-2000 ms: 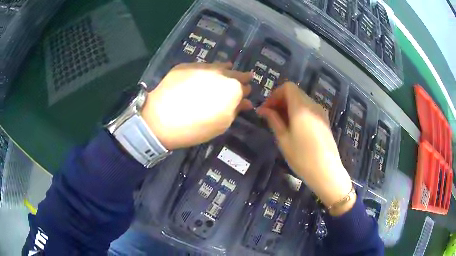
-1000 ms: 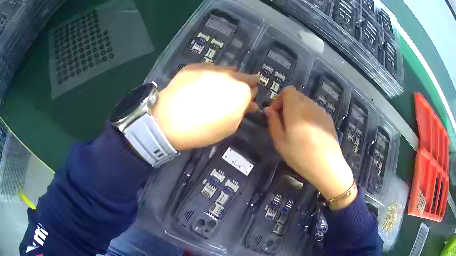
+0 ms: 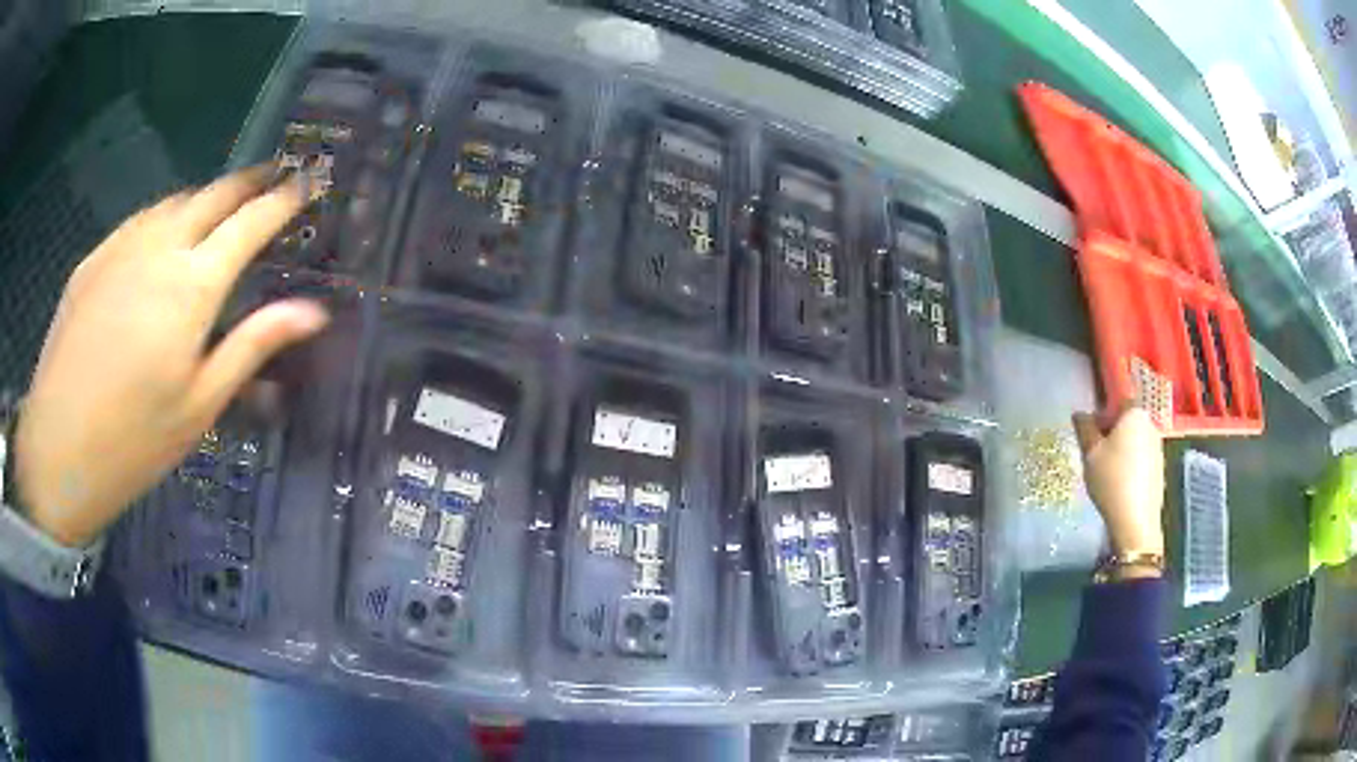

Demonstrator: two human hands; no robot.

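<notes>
My left hand (image 3: 156,350) is over the left end of the clear blister tray (image 3: 595,682), fingers apart, with nothing seen in it. The tray holds two rows of black phone bodies (image 3: 804,551) with silver card slots; the front row has white labels. My right hand (image 3: 1127,479) is at the near edge of the red parts bin (image 3: 1109,320), its fingertips beside a small dotted strip (image 3: 1152,390) in a compartment. Whether the fingertips hold anything cannot be told.
Brass-coloured small parts (image 3: 1046,468) lie on a clear sheet right of the tray. A whitish dotted sheet (image 3: 1207,529) lies near the bin. Stacked trays (image 3: 878,60) stand behind. A dotted film (image 3: 112,186) lies far left, blurred.
The view has turned right. My hands, close together over a back-row phone before, are now apart: the left at the tray's left end, the right over at the red bin.
</notes>
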